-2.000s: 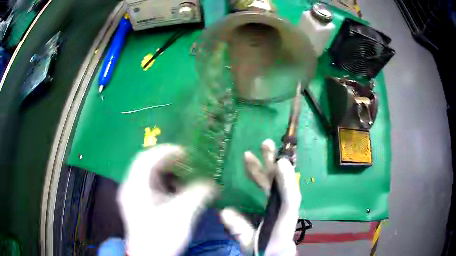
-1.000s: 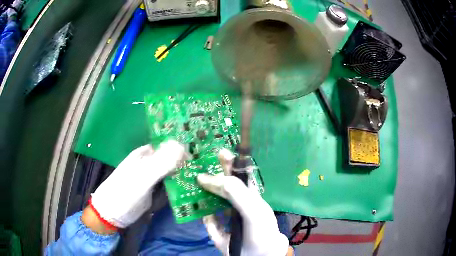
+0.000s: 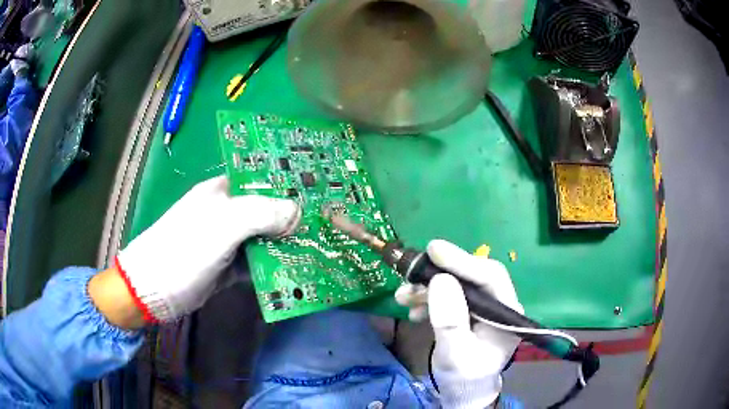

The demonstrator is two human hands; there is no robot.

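Observation:
A green circuit board [image 3: 312, 172] is tilted in front of me, its side with silvery pads and flat chips facing up. My left hand [image 3: 209, 240], in a white glove with a red cuff edge, grips its left edge, thumb on top; the fingers beneath are hidden. My right hand [image 3: 472, 319], gloved, holds a soldering iron [image 3: 480, 305] by its black handle. The iron's metal barrel points up and left over the middle of the board; I cannot tell whether the tip touches it.
A brownish fume hood [image 3: 392, 68] hangs above the board. An iron stand [image 3: 577, 120] with a yellow sponge [image 3: 587, 194] and a fan [image 3: 583, 33] are at right. A blue pen-like stick [image 3: 184, 84] and a grey box [image 3: 240, 14] are upper left. A dark rail runs at left.
The board, earlier blurred and turned, now faces me with its pad side. My right hand has moved right and lower, and the iron has swung from upright to slanting over the board.

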